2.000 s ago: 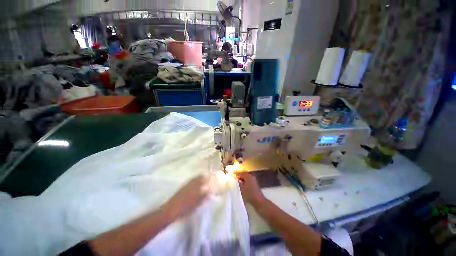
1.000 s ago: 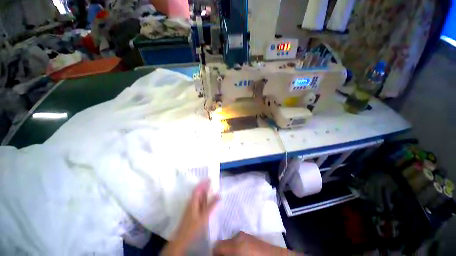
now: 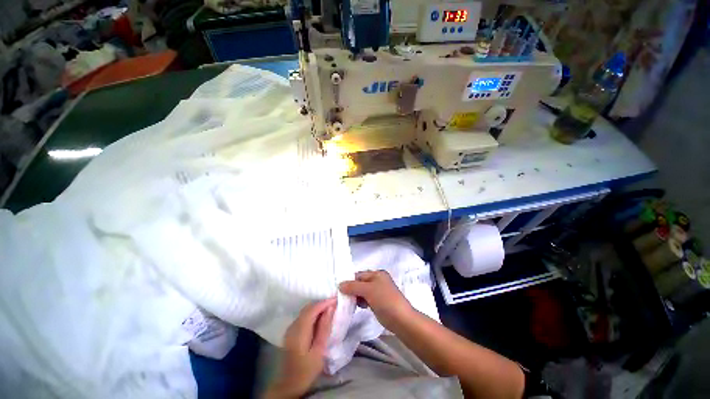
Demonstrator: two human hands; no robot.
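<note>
A large white striped fabric [image 3: 226, 226] spreads over the table and hangs over its front edge. Its right edge is a narrow folded band that runs up to the lit needle area of the cream sewing machine [image 3: 374, 97]. My left hand [image 3: 305, 343] pinches this edge from the left, in front of the table. My right hand [image 3: 375, 294] pinches the same edge just above and to the right, close to my left fingertips. The needle and presser foot are lost in the bright lamp glow.
A white roll [image 3: 477, 249] hangs under the table edge. A bottle of yellow-green liquid [image 3: 580, 109] stands at the right. A control box [image 3: 448, 21] and a blue tray of small spools [image 3: 506, 45] sit above the machine. Thread cones [image 3: 671, 253] lie in a box at far right.
Both hands have left the needle area and come down to the fabric edge before the table. Since the last frame, my right hand has risen to pinch the edge. The view has tilted down.
</note>
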